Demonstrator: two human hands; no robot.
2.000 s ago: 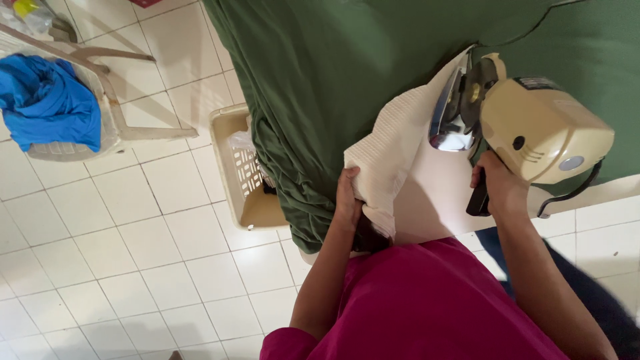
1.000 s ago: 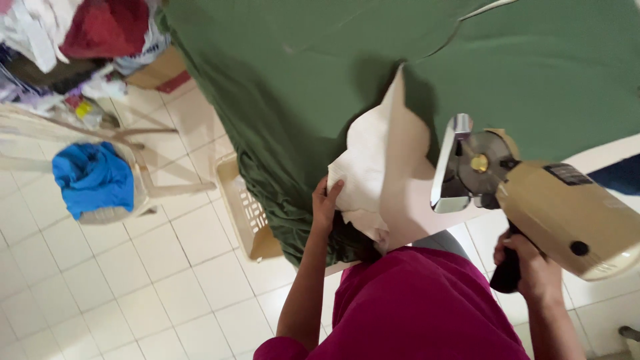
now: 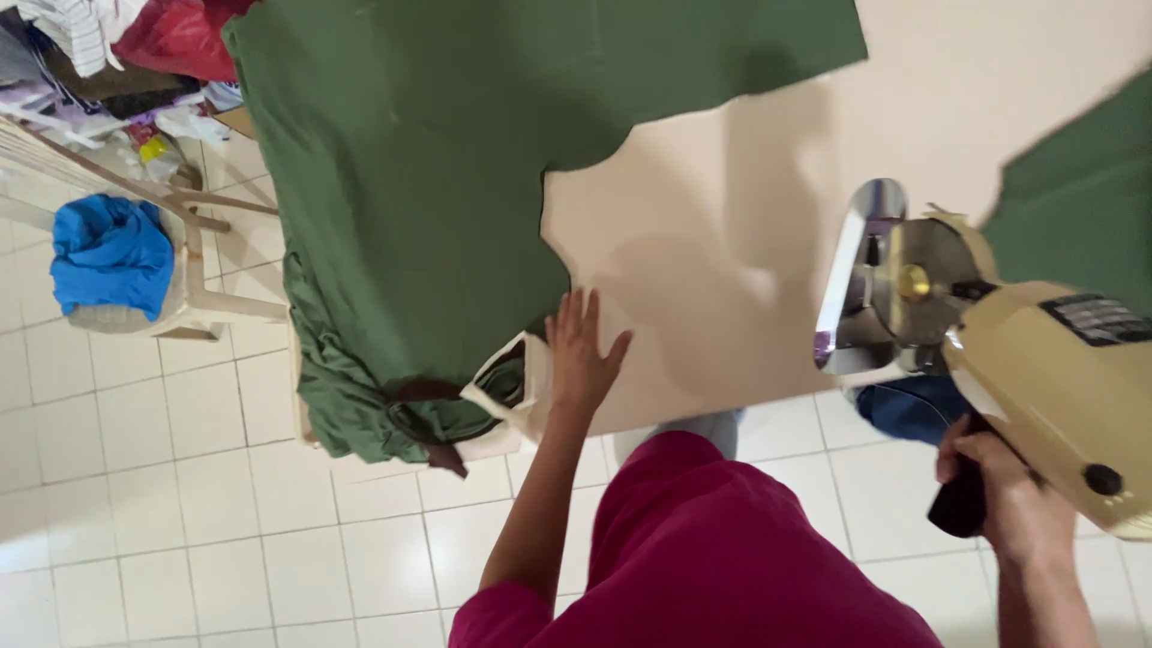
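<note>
In the head view my right hand (image 3: pixel 1012 490) grips the black handle of a beige electric rotary cloth cutter (image 3: pixel 1044 387), lifted at the right with its round blade and shiny base plate showing. My left hand (image 3: pixel 580 355) lies with spread fingers at the cut edge of the green fabric (image 3: pixel 432 198), its fingertips by the pale tabletop (image 3: pixel 684 306). Beside its wrist, a small white fabric piece (image 3: pixel 535 373) hangs at the front edge, next to bunched green cloth. Another green fabric part (image 3: pixel 1080 189) lies on the right, partly behind the cutter.
A plastic chair (image 3: pixel 193 279) with a blue cloth (image 3: pixel 112 256) stands on the tiled floor at the left. Mixed fabrics and plastic bags (image 3: pixel 171 40) are heaped at the top left. Something dark blue (image 3: pixel 909 405) is below the table edge, under the cutter.
My left hand no longer pinches the white fabric; it rests spread at the green fabric's edge. The white piece now lies lower, by the wrist, and more bare tabletop shows. The view has shifted.
</note>
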